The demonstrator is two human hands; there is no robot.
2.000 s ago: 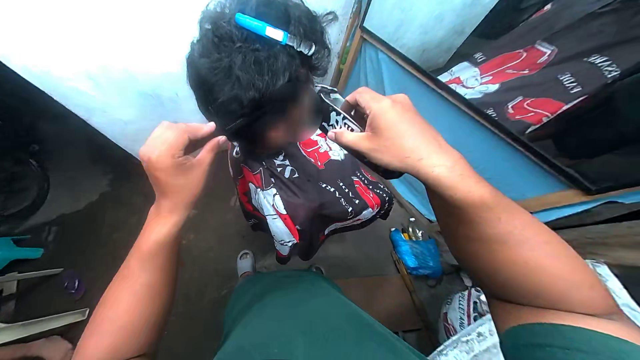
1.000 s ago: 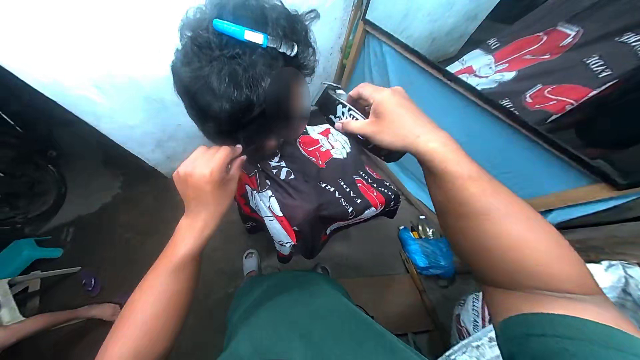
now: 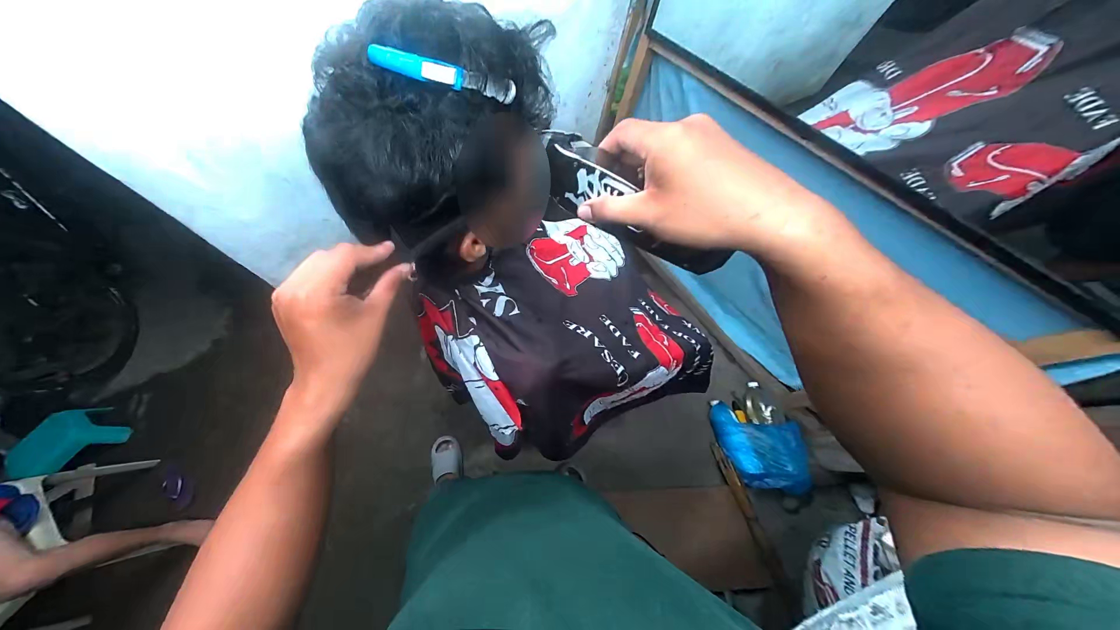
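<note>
A seated person with dark curly hair point(image 3: 385, 131) wears a black barber cape point(image 3: 560, 367) with red and white prints. A blue hair clip point(image 3: 416, 66) with a metallic end lies on top of the hair. My left hand point(image 3: 337, 306) is beside the head near the ear, thumb and forefinger pinching a thin dark comb point(image 3: 437, 238) that lies along the hair and is hard to make out. My right hand point(image 3: 700, 188) grips a black hair clipper point(image 3: 604, 179) with white lettering, on the far side of the head, above the cape.
A framed mirror point(image 3: 862, 188) leans at the right, reflecting the cape. Blue sheeting point(image 3: 744, 306) hangs below it. On the floor stand a blue plastic bag point(image 3: 766, 451) with bottles and a printed sack point(image 3: 844, 560). At the left are a teal plastic object point(image 3: 66, 442) and another person's bare limb point(image 3: 114, 542).
My left hand has shifted slightly toward the lower part of the hair since two seconds ago. My right hand still holds the clipper, a little farther up in the view.
</note>
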